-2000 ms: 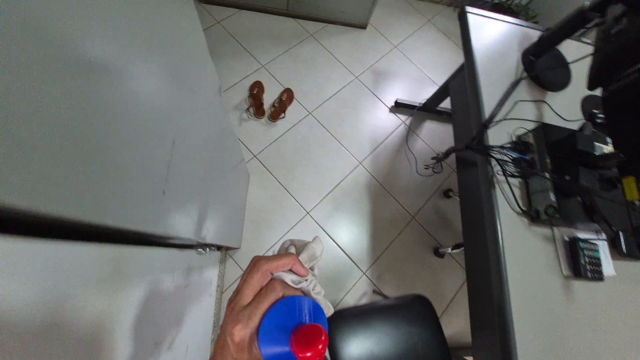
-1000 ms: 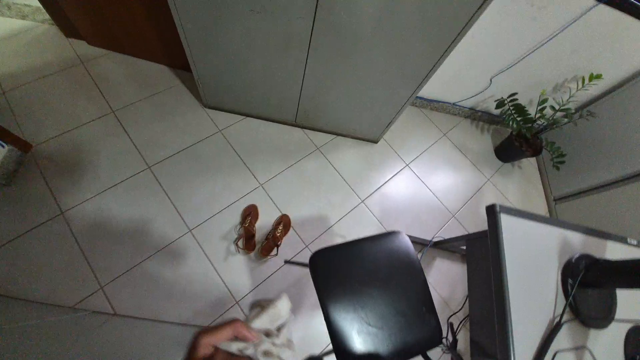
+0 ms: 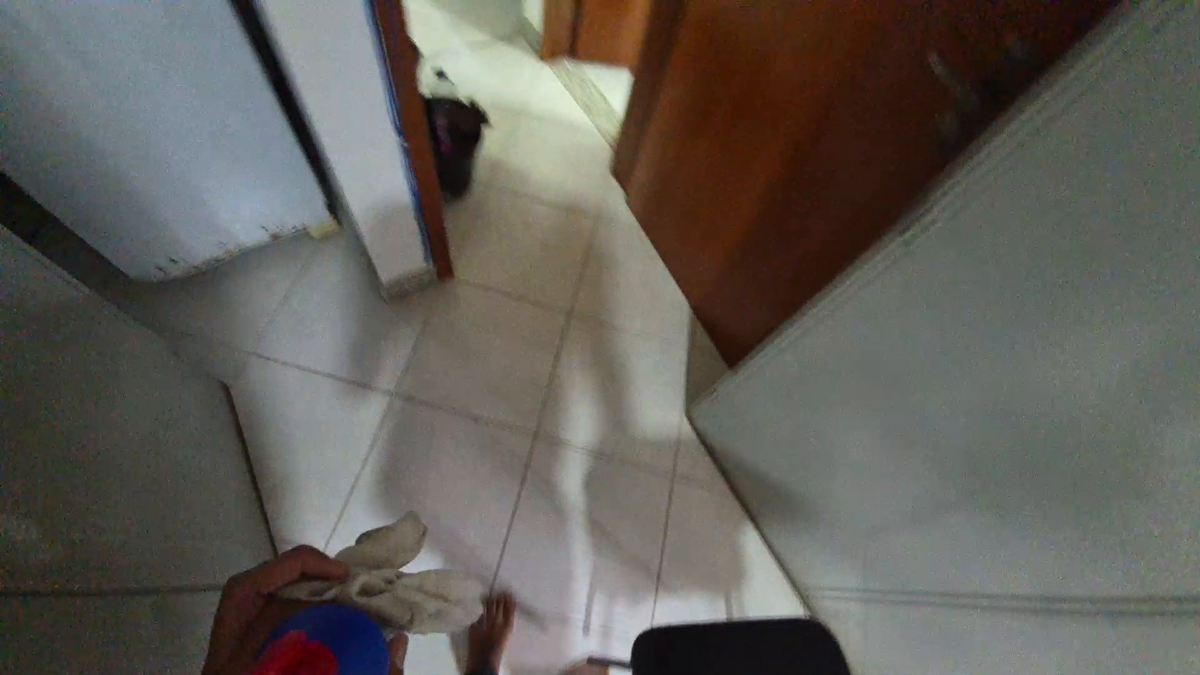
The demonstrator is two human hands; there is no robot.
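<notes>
At the lower left of the head view, my left hand (image 3: pixel 246 600) is closed around a bottle with a blue top (image 3: pixel 352 637) and a red cap (image 3: pixel 295 654). The same hand pinches a crumpled off-white cloth (image 3: pixel 412 595), which spreads to the right past its fingers. The bottle's lower part is hidden beneath its top. My right hand is out of view.
What looks like a bare foot (image 3: pixel 492 626) is on the tiled floor (image 3: pixel 478 356). A black chair (image 3: pixel 741 649) stands at the bottom edge. Grey cabinet surfaces (image 3: pixel 984 450) flank both sides. Beyond are a brown wooden door (image 3: pixel 787 159), a door frame (image 3: pixel 422 187) and a dark object (image 3: pixel 455 141).
The view has swung from the desk and sandals to a doorway. My left hand stays low in view with the cloth; the bottle, unseen one second ago, shows again.
</notes>
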